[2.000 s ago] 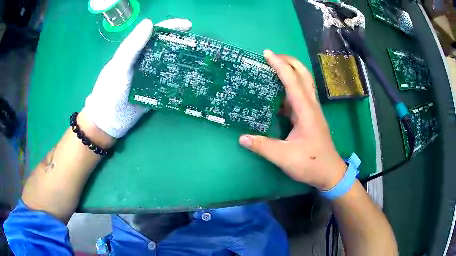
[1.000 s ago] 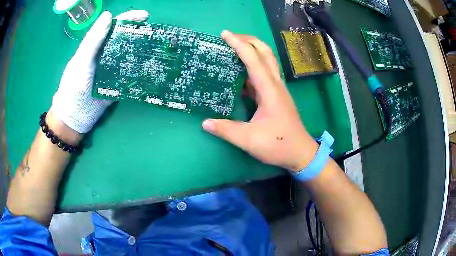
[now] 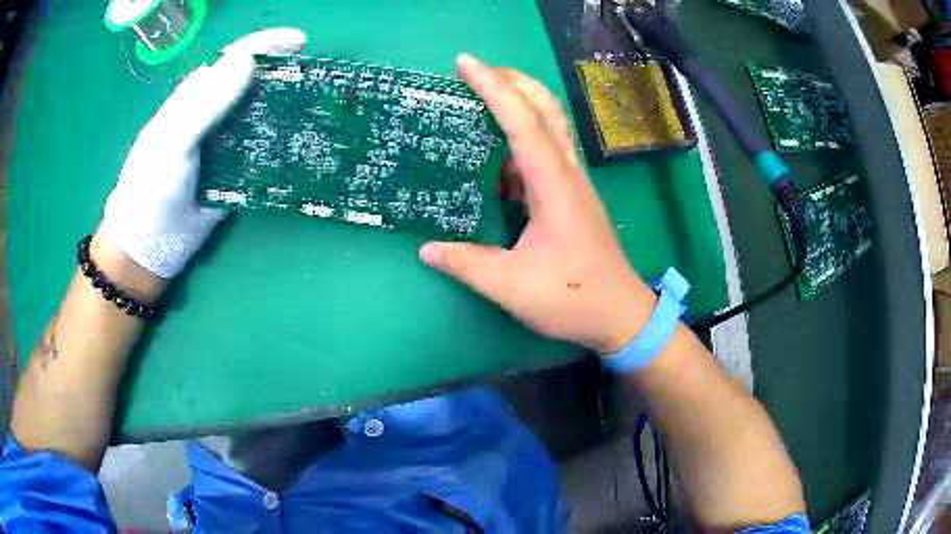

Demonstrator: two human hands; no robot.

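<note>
A green circuit board (image 3: 344,146) with dense silvery-white solder points faces up above the green mat, its left end slightly higher than its right. My left hand (image 3: 172,172), in a white knit glove, holds the board's left end, with fingertips over or behind the top left corner. My right hand (image 3: 553,219), bare, is at the board's right end. Its fingers are by the top right corner and its thumb is apart from the lower edge. Whether its fingers touch the board's edge is hard to tell.
A solder spool (image 3: 156,26) stands at the far left of the mat (image 3: 344,313). A yellow-brown sponge (image 3: 634,106) and the parked soldering iron (image 3: 730,115) are at the right. More boards (image 3: 801,107) lie on the dark belt (image 3: 793,355). The iron's black cable (image 3: 742,309) crosses the bench edge.
The view has shifted, so hands, board and bench sit further left and slightly higher. The gloved fingers have moved over the board's top left corner, and the board has tilted slightly.
</note>
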